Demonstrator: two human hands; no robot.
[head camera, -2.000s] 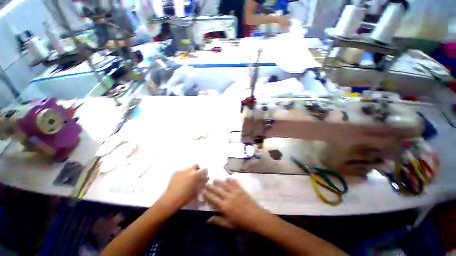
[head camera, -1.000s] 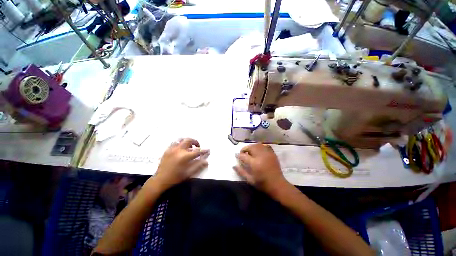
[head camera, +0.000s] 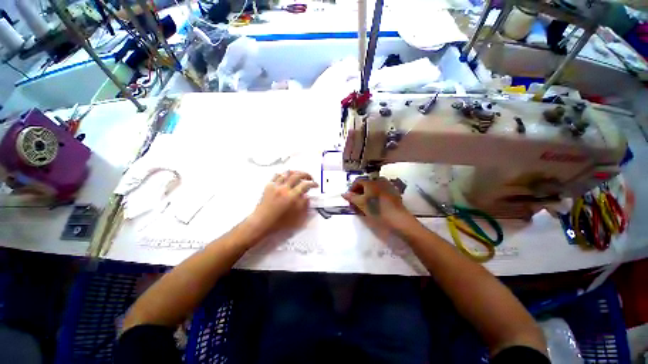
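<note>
The cream sewing machine (head camera: 483, 142) stands right of centre, with its needle plate (head camera: 334, 170) under the head. My right hand (head camera: 375, 200) is at the needle area, fingers bent and fingertips together on what looks like a small white fabric piece (head camera: 328, 202), hard to see against the white table. My left hand (head camera: 285, 199) lies just left of the plate, palm down, its fingertips near the left end of that piece. I cannot tell whether the left hand grips it.
Scissors with yellow and green handles (head camera: 472, 234) lie on the bed's front edge. More coloured handles (head camera: 598, 219) lie at the right end. A curled white fabric (head camera: 149, 186) lies left, beside a purple machine end (head camera: 44, 153). Blue baskets (head camera: 106, 313) stand below the table.
Both hands have moved forward from the table's front edge to the needle area. The right hand is now beside the presser foot, the left just left of the plate.
</note>
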